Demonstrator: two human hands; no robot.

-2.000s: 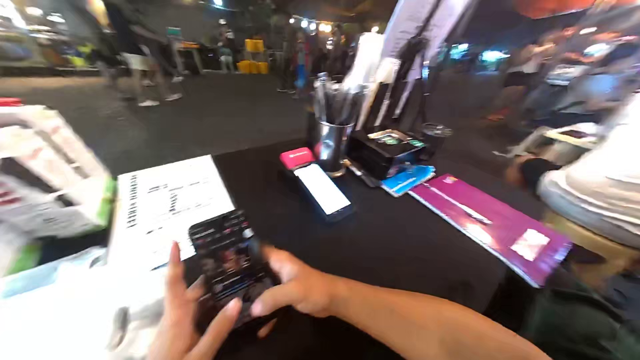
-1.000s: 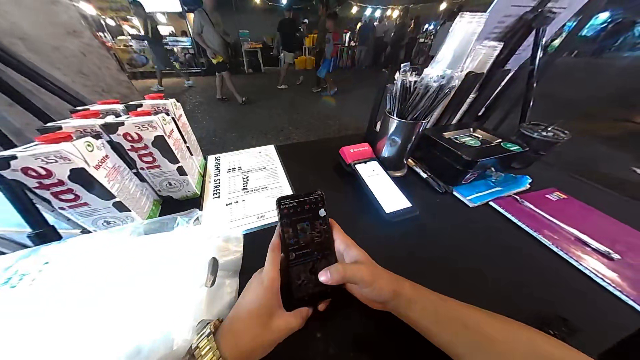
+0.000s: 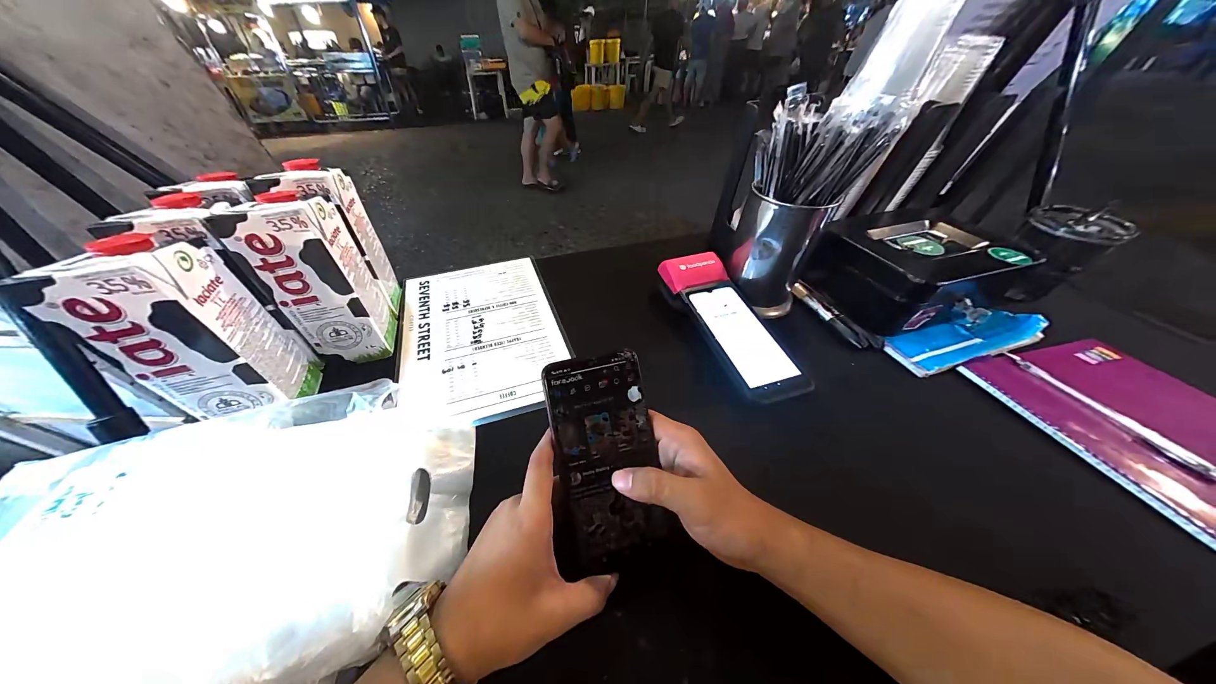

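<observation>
A black smartphone (image 3: 600,456) with a lit, dark-themed screen stands upright between my hands, over the black table. My left hand (image 3: 518,579), a gold watch (image 3: 418,635) on its wrist, grips the phone's left edge and lower end. On the right edge, my right hand (image 3: 708,494) holds it too, with the thumb on the screen. A printed menu sheet (image 3: 484,332) lies just beyond the phone. To the right rests a payment terminal (image 3: 746,342) with a bright white screen and a pink top. White plastic bags (image 3: 237,532) lie left of my left hand.
Milk cartons (image 3: 190,323) with red caps stand at the left. Further right are a metal cup (image 3: 779,247) of wrapped straws, a black box (image 3: 926,261), a blue packet (image 3: 969,337), a lidded plastic cup (image 3: 1078,237) and a purple notebook (image 3: 1111,408) with a pen. People stand beyond the table.
The view has shifted rightward across the scene since the oldest frame, and the milk cartons show more fully. Both hands keep hold of the phone; the right thumb has moved over its screen.
</observation>
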